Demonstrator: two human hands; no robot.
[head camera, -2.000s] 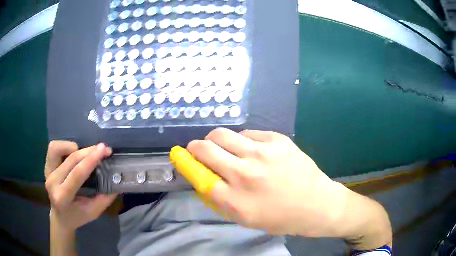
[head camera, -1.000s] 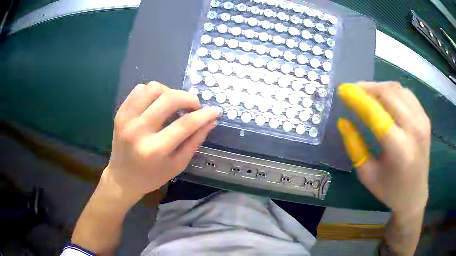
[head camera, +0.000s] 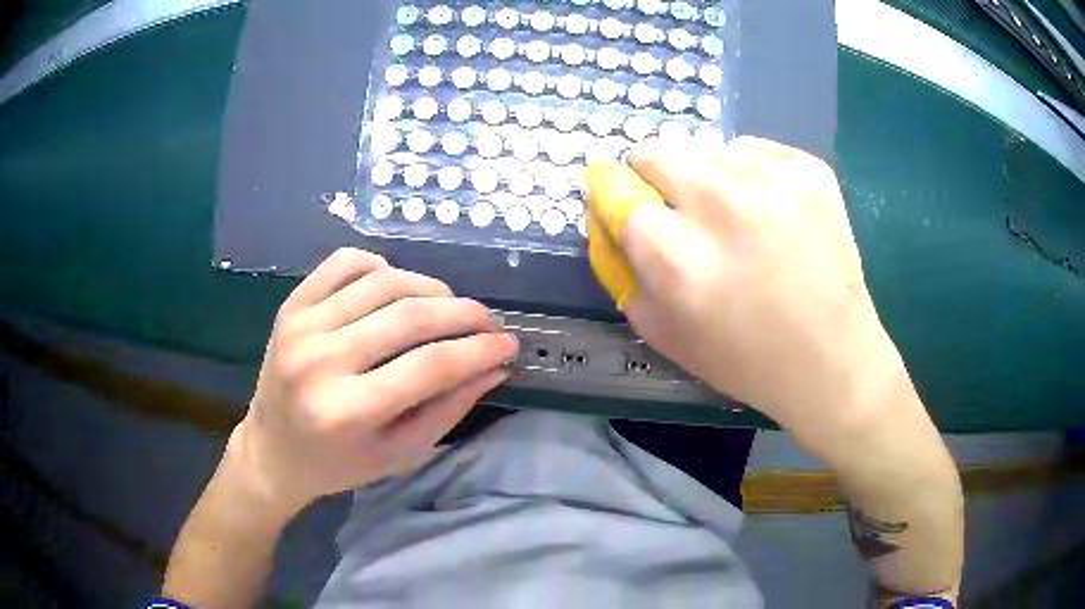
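The strip fixture (head camera: 604, 359), a long grey bar with small marked seats, lies along the front edge of the bench. My left hand (head camera: 369, 375) covers its left part, fingertips together on the bar; whether they pinch a component is hidden. The clear blister tray (head camera: 541, 244) with rows of whitish round components (head camera: 518, 218) lies beyond the bar. My right hand (head camera: 744, 256), with yellow finger cots (head camera: 619, 214), is bent over the tray's near right part and covers its near right corner. What its fingertips touch is hidden.
The tray lies on a grey mat (head camera: 292, 155) on the green bench (head camera: 131, 202). White lane strips (head camera: 916, 57) run across farther out. A dark perforated bar (head camera: 1033, 42) lies at the far right. My grey clothing is just below the bench edge.
My left hand has gone from the tray's near left corner to the bar. My right hand has moved from beside the tray to over its near right part. The view has shifted.
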